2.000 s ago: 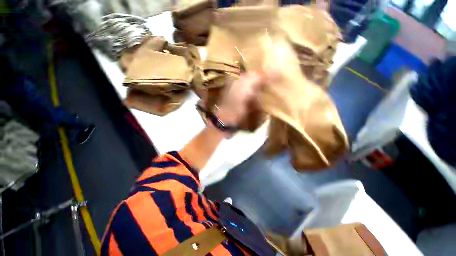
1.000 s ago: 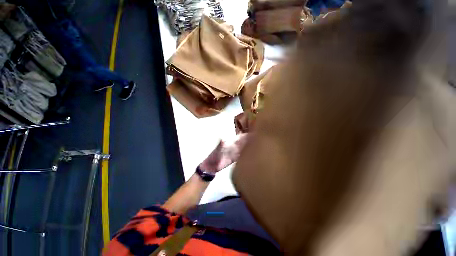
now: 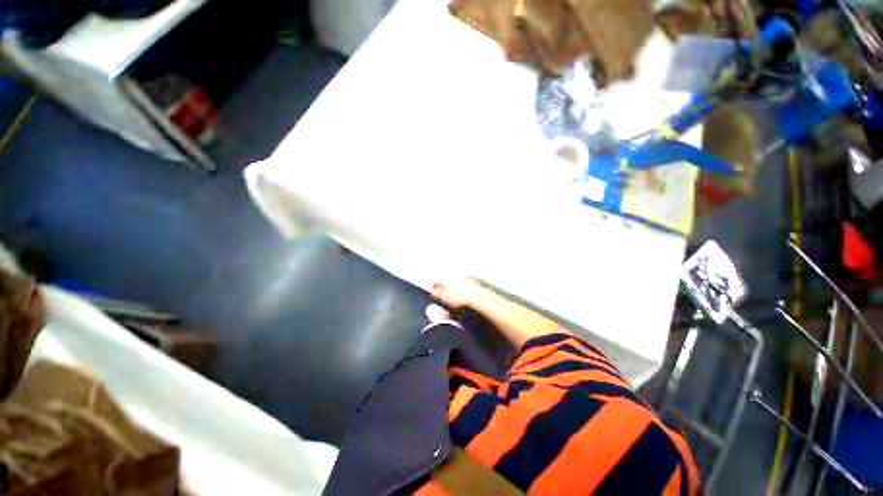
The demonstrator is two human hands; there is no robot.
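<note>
My right hand [image 3: 453, 293] is small and blurred at the near edge of the white-covered table [image 3: 436, 165]. Its fingers are not clear and nothing distinct shows in it. The striped orange and dark sleeve runs back to the lower right. My left hand is not in view. Tan bag pieces [image 3: 557, 34] lie on the table's far end at the top edge. More crumpled tan pieces [image 3: 87, 426] lie at the lower left, beside another white surface, cut off by the picture's edge.
A white tape roll [image 3: 568, 157], a shiny clear bag [image 3: 573, 102] and a blue tool or stand [image 3: 683, 155] lie on the table's right part. A white card [image 3: 715, 281] and silver rack bars [image 3: 750, 378] stand at the right. Grey floor [image 3: 290, 310] shows between the tables.
The view has swung to another part of the tables. The large tan piece close to the camera and my left arm have left the picture; my right arm now shows.
</note>
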